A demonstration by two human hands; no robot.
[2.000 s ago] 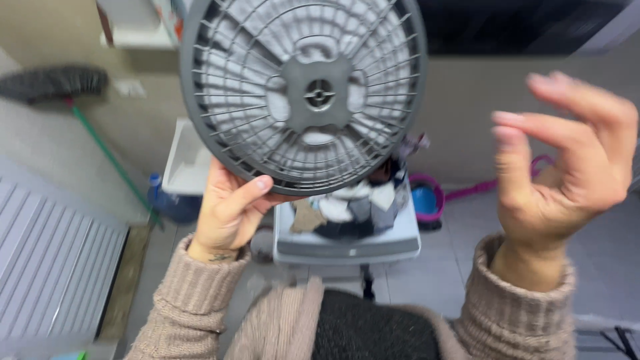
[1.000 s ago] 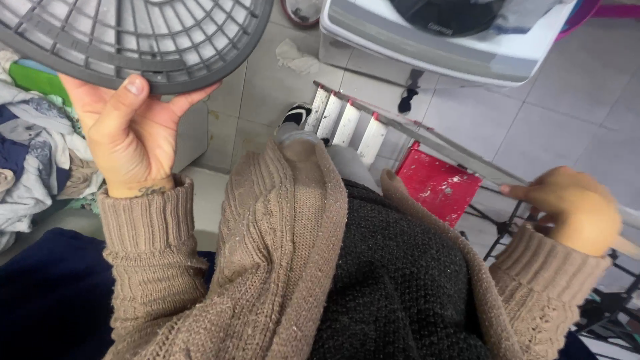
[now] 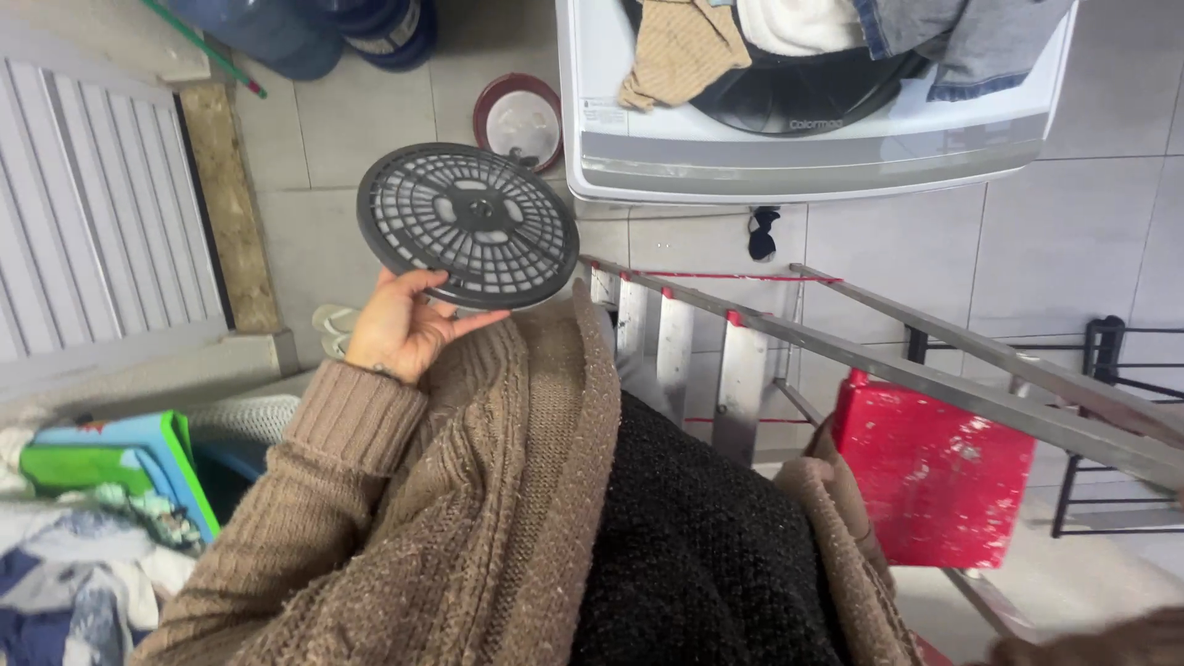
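Note:
My left hand [image 3: 407,324] grips the near rim of a round dark grey plastic fan grille [image 3: 470,225], thumb on top and fingers beneath. The grille is held tilted above the tiled floor, to the left of a white top-loading washing machine [image 3: 814,166]. Clothes, among them a tan knit piece [image 3: 689,51] and denim [image 3: 1004,46], lie over the machine's top. My right hand is out of sight; only a blurred brown sleeve [image 3: 1091,638] shows at the bottom right corner, near the ladder's side.
A metal stepladder [image 3: 888,370] with a red platform [image 3: 934,472] stands at right, beside a black metal rack [image 3: 1101,370]. Heaped clothes [image 3: 83,583] and a green-and-blue packet [image 3: 120,462] lie lower left. Blue water jugs [image 3: 379,32], a red-rimmed bowl [image 3: 520,120] and a dark cloth item [image 3: 762,233] are on the floor.
The grille, still in my left hand, has been lowered and tilted flatter. My right hand has gone out of view. The view has shifted considerably.

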